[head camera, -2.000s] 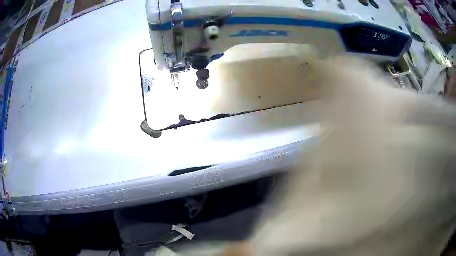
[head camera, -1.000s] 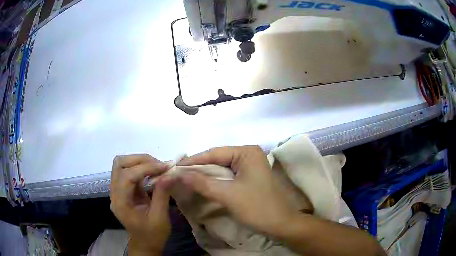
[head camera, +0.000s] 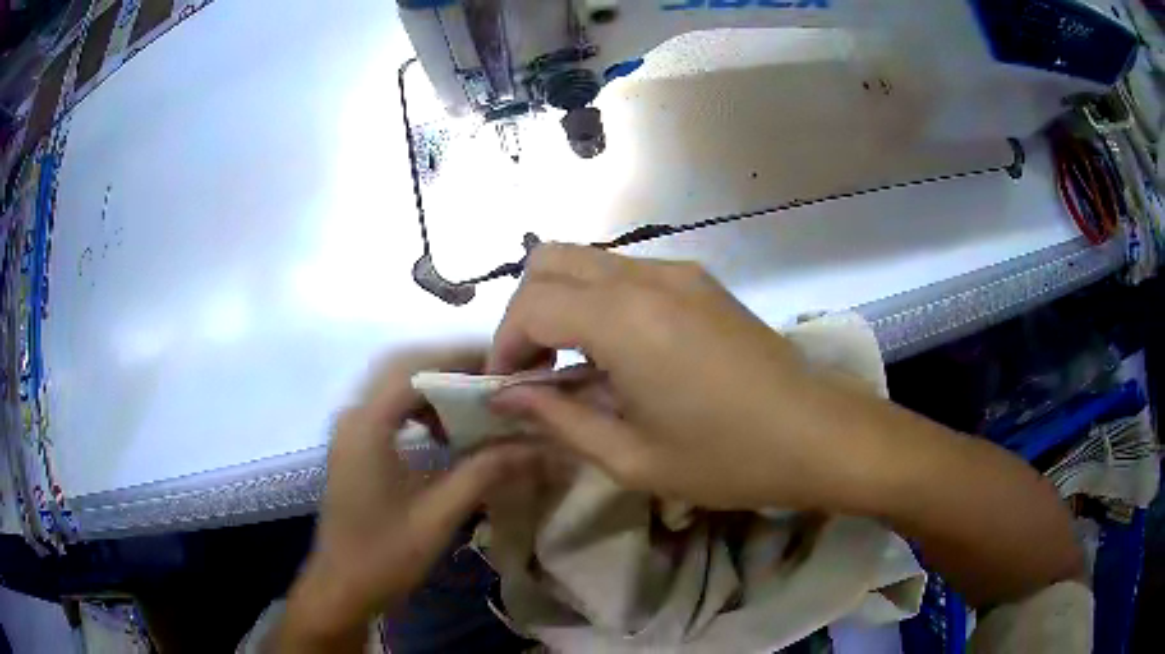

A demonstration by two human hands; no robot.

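A cream garment piece (head camera: 639, 562) hangs bunched over the table's front edge, below my hands. My left hand (head camera: 409, 447), blurred, holds its folded upper edge from the left. My right hand (head camera: 626, 371) pinches the same edge between thumb and fingers, just right of the folded corner. The held edge is in the air in front of the sewing machine (head camera: 511, 51), not under its needle. The fingers hide part of the fold.
The white table (head camera: 230, 256) spreads to the left, with a marked front edge. Orange-red loops (head camera: 1086, 189) lie at the right. A blue crate (head camera: 1118, 562) with cream pieces stands at the lower right, partly behind my right arm.
Since one second ago, both hands have stayed on the cloth. My right hand has moved up towards the machine, and a folded corner now shows between the hands. The cloth came into view after the first frame.
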